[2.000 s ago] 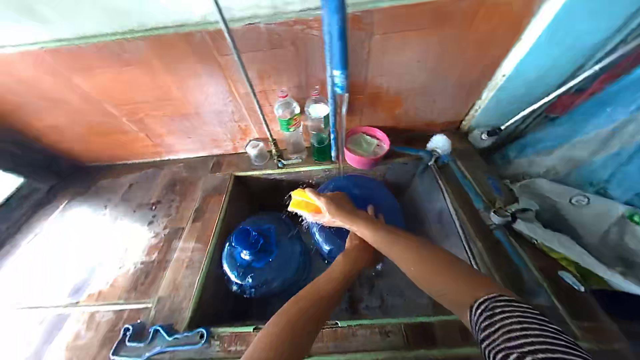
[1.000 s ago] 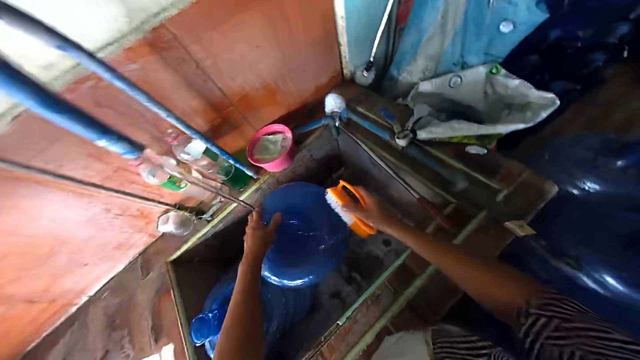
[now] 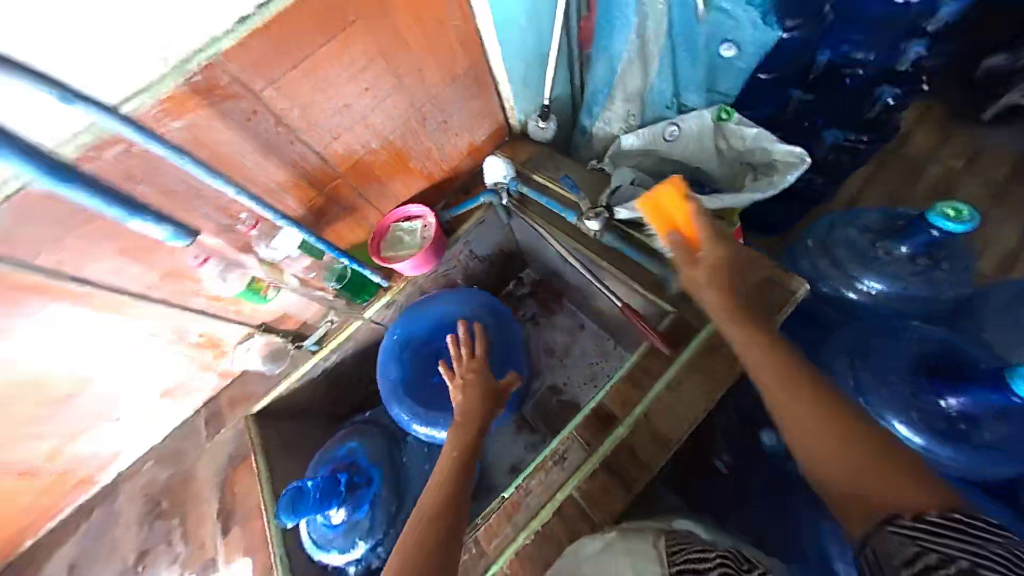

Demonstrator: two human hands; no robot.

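Note:
A large blue water jug stands in the tiled sink basin with its round end up. My left hand lies on that end with fingers spread. Over the basin's right ledge my right hand holds an orange scrub brush, blurred, apart from the jug. A second blue jug, its neck to the left, is in the basin's near left part.
A pink bucket and plastic bottles line the back ledge. A long-handled brush leans in the basin. On the right are a whitish sack, pipes and several blue jugs. Blue pipes cross the upper left.
My right hand has moved the orange brush away from the jug, out over the right ledge. My left hand has gone from the jug's edge onto its round end. The view has turned since the oldest frame.

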